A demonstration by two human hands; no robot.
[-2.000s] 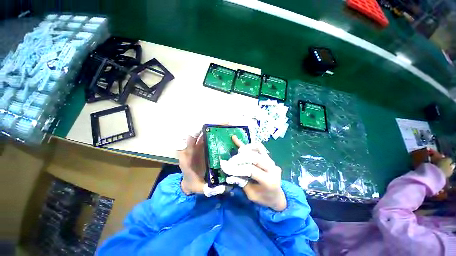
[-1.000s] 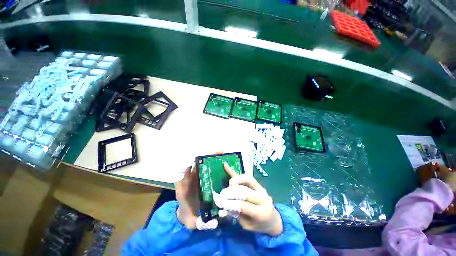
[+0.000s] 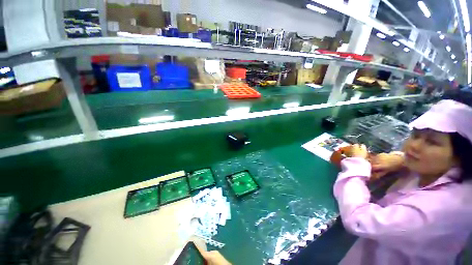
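Note:
A black-framed module (image 3: pixel 190 255) is cut off by the bottom edge; its visible face looks dark. My right hand (image 3: pixel 216 258) is at its right edge, gripping it; only a small part of the hand shows. My left hand is out of the picture. Three framed green circuit boards (image 3: pixel 174 189) lie in a row on the cream board (image 3: pixel 116 235). Another framed green board (image 3: pixel 242 183) lies on clear plastic film (image 3: pixel 282 212). A heap of white strips (image 3: pixel 210 212) lies beside the row. Black plastic frames (image 3: pixel 64 240) lie at the lower left, blurred.
A small black unit (image 3: pixel 237 140) stands on the green bench behind the boards. A printed sheet (image 3: pixel 326 146) lies farther right. A person in pink (image 3: pixel 398 207) sits at the right, handling a brown-orange item. A raised shelf rail crosses behind, with blue bins (image 3: pixel 129 78) and a red tray (image 3: pixel 240 91).
The view has swung up and to the right. The held module has dropped to the bottom edge, showing a dark face instead of green, and my left hand has left the picture.

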